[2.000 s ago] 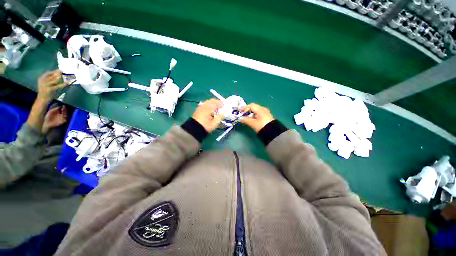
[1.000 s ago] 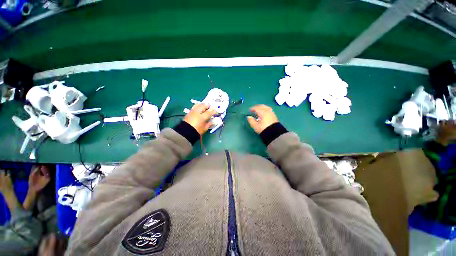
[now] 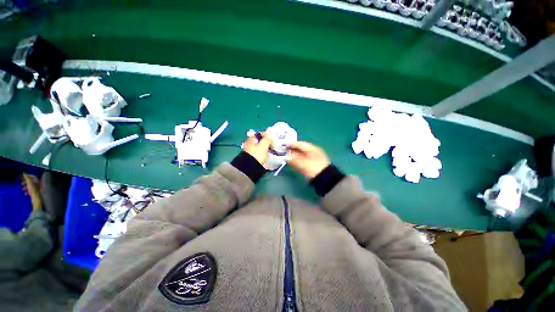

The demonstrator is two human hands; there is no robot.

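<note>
A small white camera housing (image 3: 282,135) is between my hands at the middle of the green bench, with a short white stick pointing down towards me. My left hand (image 3: 260,148) holds its left side, over a dark part. My right hand (image 3: 307,159) is at its right side, fingertips together against it; it is blurred, and whether it pinches a small part cannot be told. A square white unit (image 3: 193,144) with two antennas and a dark cable with a white connector lies to the left.
White housings with antennas (image 3: 87,124) are grouped at far left. Flat white covers (image 3: 398,141) lie piled at right. More white units (image 3: 510,190) lie at far right. A blue bin (image 3: 81,222) is below left, a cardboard box (image 3: 487,263) below right. Another person's hand (image 3: 33,190) shows at left.
My right hand has come back from the bench at the right to the housing. My left hand still holds it. The whole view has tilted, and the neighbour's hands have shifted.
</note>
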